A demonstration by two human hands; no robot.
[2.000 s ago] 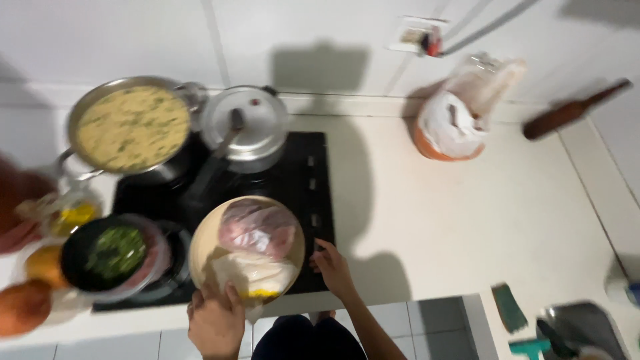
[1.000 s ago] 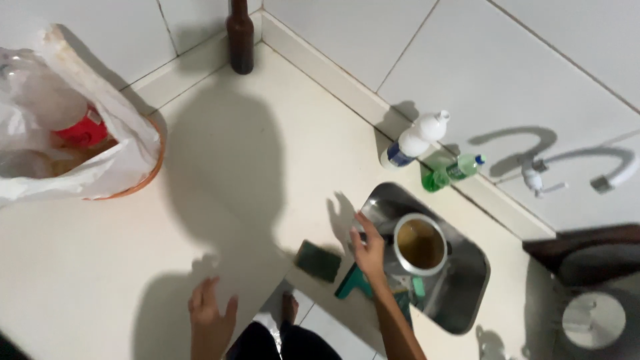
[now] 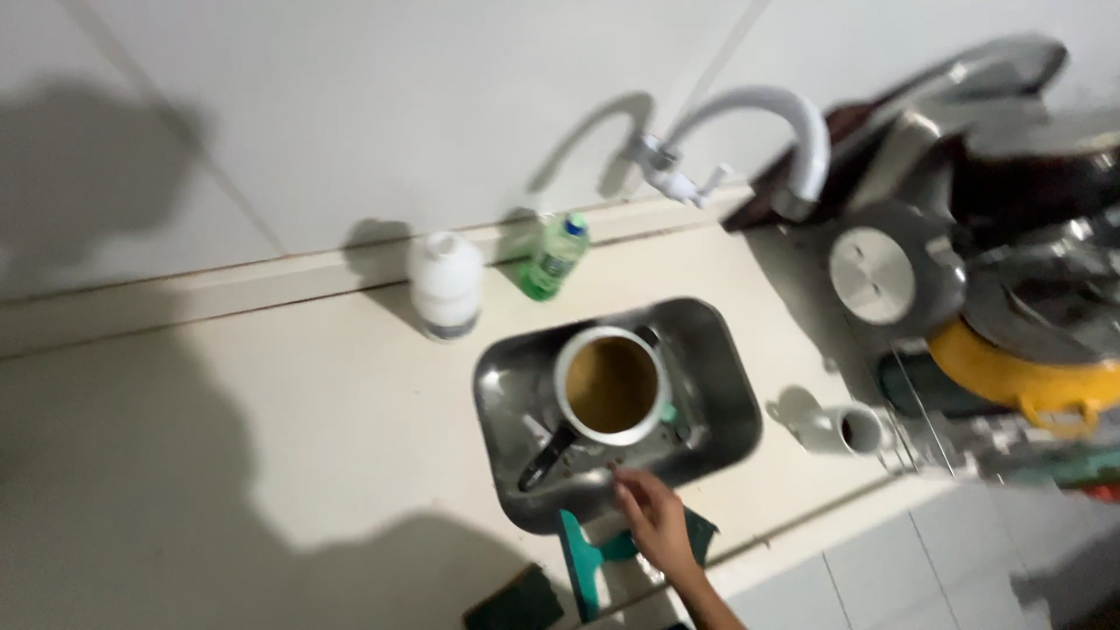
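My right hand [image 3: 652, 521] hangs over the front edge of the steel sink [image 3: 744, 411], its fingers bent near the rim. Nothing is plainly in its grip. A pot with brown liquid [image 3: 611, 385] stands in the sink, its black handle pointing to the lower left. Beside and partly below the hand lies a teal squeegee [image 3: 582, 560]. A dark green scouring pad [image 3: 516, 604] is farther left on the counter edge, and another dark green cloth or pad [image 3: 700, 535] shows just right of the hand. My left hand is out of the frame.
Behind the sink stand a white bottle [image 3: 446, 284] and a green dish soap bottle [image 3: 556, 258], under a white curved faucet [image 3: 809, 149]. Right of the sink are a white mug [image 3: 844, 429], a pot with a pale round base [image 3: 875, 276] and a yellow pan [image 3: 1024, 376].
The view has swung right from the stove to the sink. My left hand, seen one second ago over the counter, has left the frame. My right hand is now by the sink's front edge.
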